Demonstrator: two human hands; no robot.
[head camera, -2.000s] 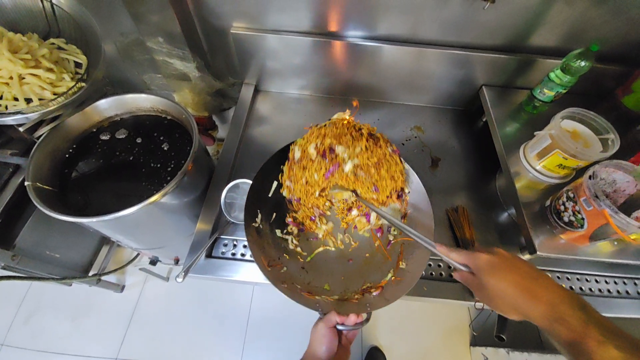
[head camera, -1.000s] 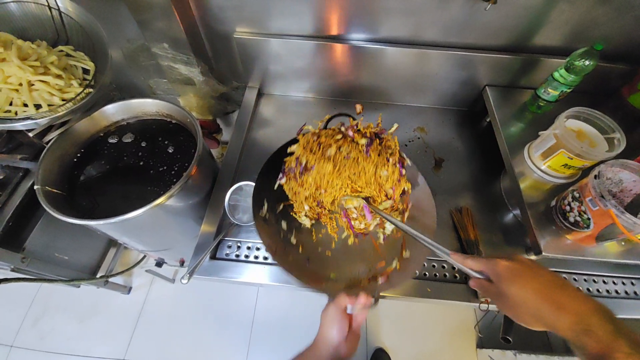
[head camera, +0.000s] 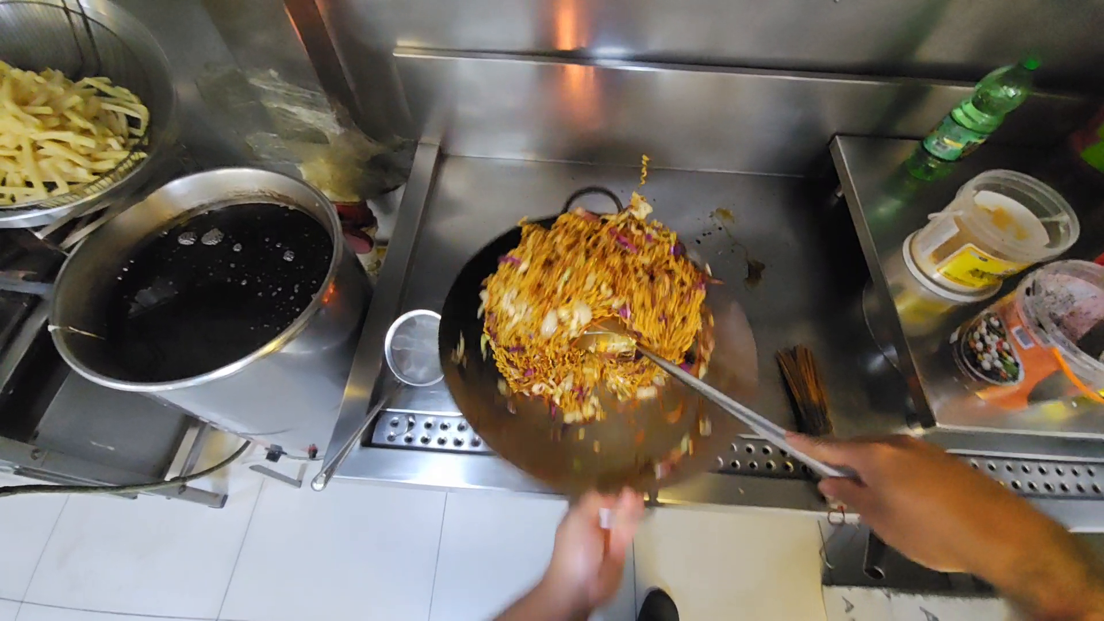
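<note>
A round metal wok (head camera: 552, 457) is tilted over the steel stove top, and its near rim is blurred. Noodles with cabbage and purple vegetable pieces (head camera: 604, 293) fill its far half, some of them in the air above the far rim. My left hand (head camera: 595, 543) grips the wok at its near edge; the near handle itself is hidden by the fingers. My right hand (head camera: 880, 483) is closed around the long handle of a metal ladle (head camera: 733, 405), whose bowl rests among the noodles near the wok's middle.
Left of the wok lie a small strainer (head camera: 416, 348), a large pot of dark liquid (head camera: 216, 285) and a basket of cut potatoes (head camera: 69, 129). A bristle brush (head camera: 804, 388) lies right of it. Plastic tubs (head camera: 975, 250) and a green bottle (head camera: 975, 116) stand on the right shelf.
The noodles have shifted within the wok and now bunch toward its far side, with a strand above the rim. Both hands keep their hold on the wok and ladle.
</note>
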